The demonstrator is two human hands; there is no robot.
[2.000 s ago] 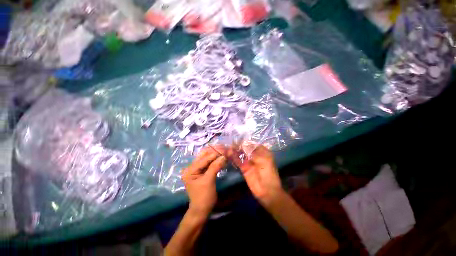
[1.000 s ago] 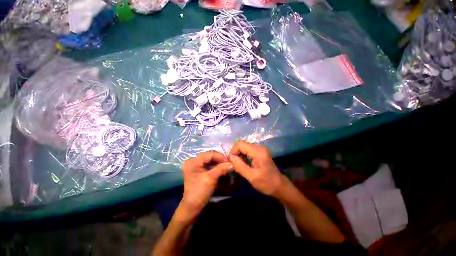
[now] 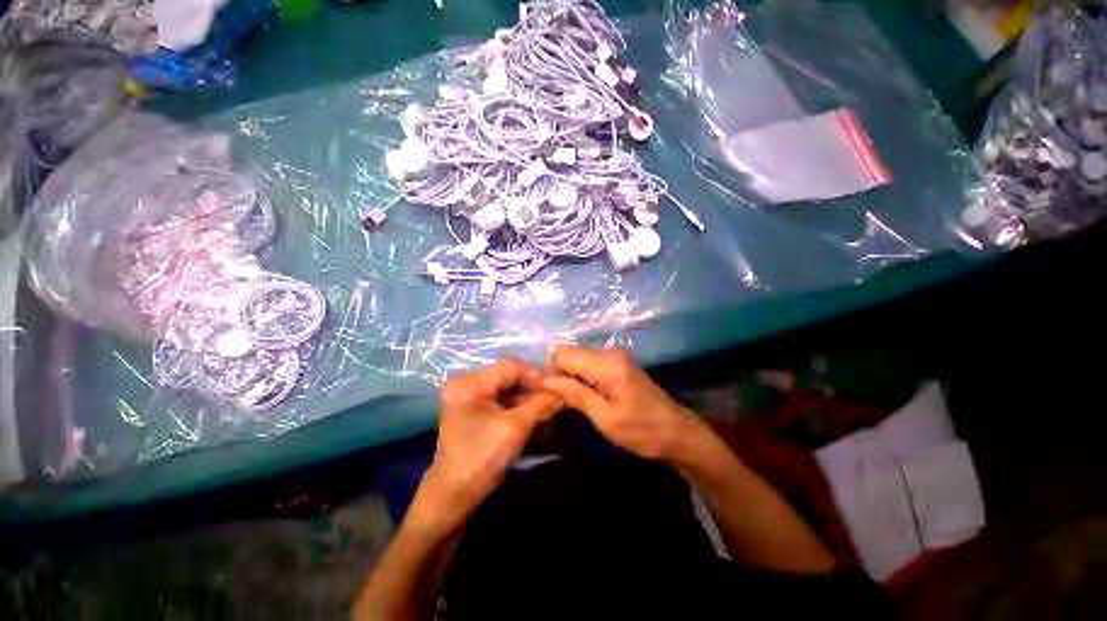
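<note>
My left hand [image 3: 483, 419] and my right hand [image 3: 619, 398] meet at the table's near edge, fingertips pinched together. What they pinch is mostly hidden by the fingers; it seems to be a small clear zip-lock bag, seen between the hands in the earlier frames. A heap of coiled white cables [image 3: 534, 170] with round white pieces lies beyond them. Flat empty zip-lock bags [image 3: 811, 158] with a red edge lie to the right of the heap. Bagged cables [image 3: 243, 334] under shiny film lie at the left.
Clear plastic sheet [image 3: 340, 158] lies under the piles on the green table. A large crumpled poly bag [image 3: 73, 231] is at the left and a full bag of white parts [image 3: 1054, 158] at the far right. Blue plastic [image 3: 194, 63] is at the far left. White sheets [image 3: 904, 491] lie below the table.
The view has shifted, so the piles sit higher in the picture. The hands have drawn together, and the clear, reddish-edged film seen between them at first is now mostly hidden.
</note>
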